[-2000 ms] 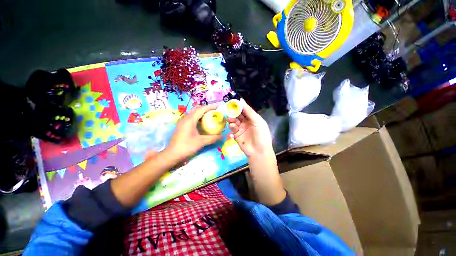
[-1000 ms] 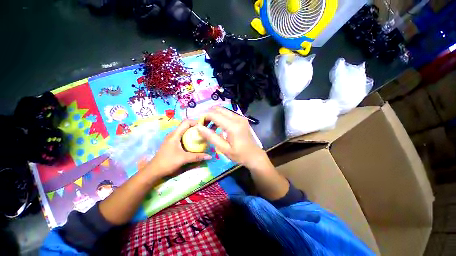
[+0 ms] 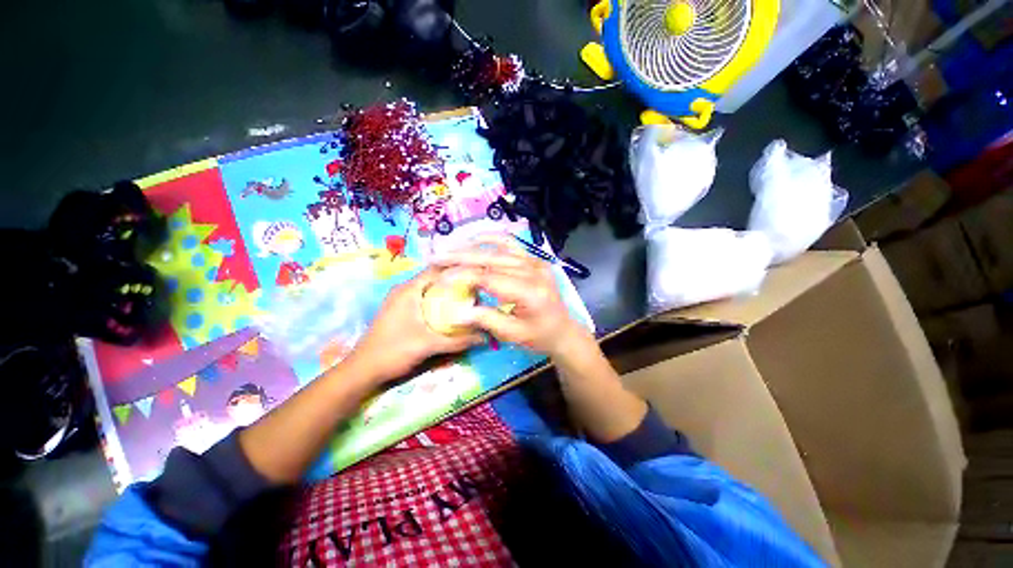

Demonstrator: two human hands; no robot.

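A pale yellow glue bottle (image 3: 447, 305) is held over the printed work mat (image 3: 211, 272). My left hand (image 3: 402, 322) is wrapped around the bottle's body. My right hand (image 3: 522, 294) is closed over the bottle's top, its fingers touching the bottle. The small yellow top piece is mostly hidden by the right fingers. A slim dark pointed tool (image 3: 553, 257) lies on the mat's right edge, just beyond my right hand.
A red wired component pile (image 3: 389, 153) and a black parts heap (image 3: 555, 155) lie ahead. Black housings (image 3: 106, 266) are at the left. White bagged parts (image 3: 705, 266), an open carton (image 3: 778, 388) and a desk fan (image 3: 680, 44) are at the right. A clear bag (image 3: 317, 305) lies on the mat.
Two seconds ago my hands held the open bottle and the small yellow piece side by side. Now the right hand is over the bottle's top, and the pointed tool is uncovered.
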